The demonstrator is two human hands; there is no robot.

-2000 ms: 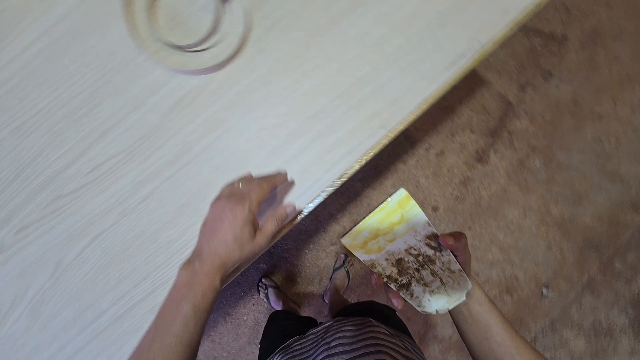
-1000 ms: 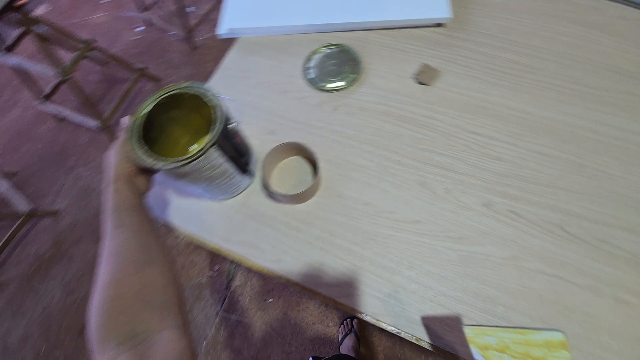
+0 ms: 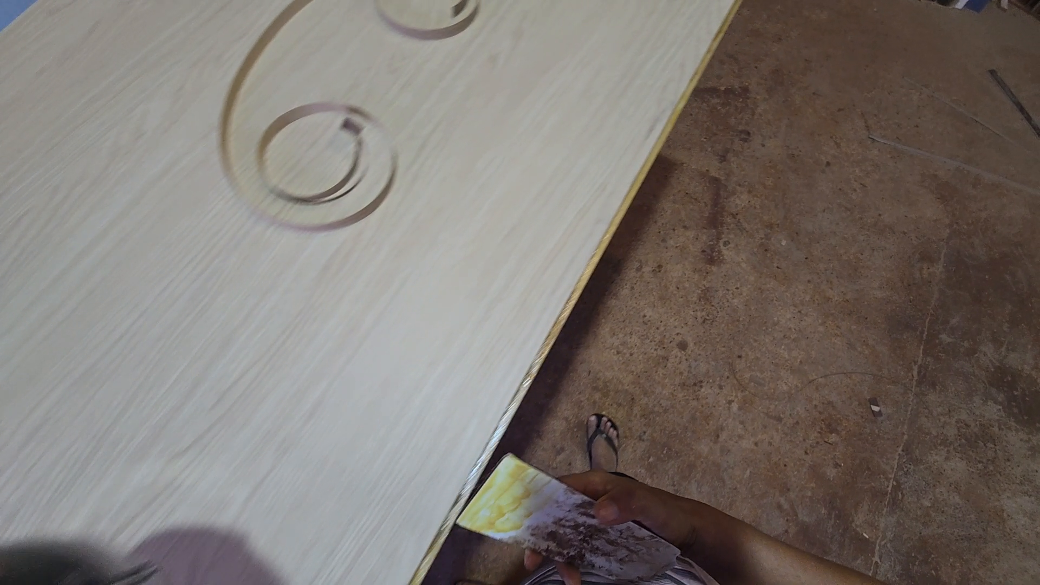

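My right hand [image 3: 630, 508] grips a thin flat card-like piece [image 3: 561, 524], thumb on top and fingers beneath, just off the edge of a wood-grain panel [image 3: 390, 349]. One end of the piece is smeared yellow and its middle is brown and stained. My left hand is out of sight. On the panel lies a thin edging strip [image 3: 230, 122] curled into a coil, with part of another coil [image 3: 426, 32] at the top edge.
The panel's long edge [image 3: 585, 268] runs diagonally beside a stained concrete floor [image 3: 796, 268]. A foot in a flip-flop [image 3: 602, 439] stands near it. A dark blurred shape [image 3: 65, 562] shows at the lower left; I cannot tell what it is. Thin strips lie on the floor at right.
My left hand, holding an open metal can one second ago, has left the view along with the can. The view has swung a lot, and my right hand with the flat piece shows again.
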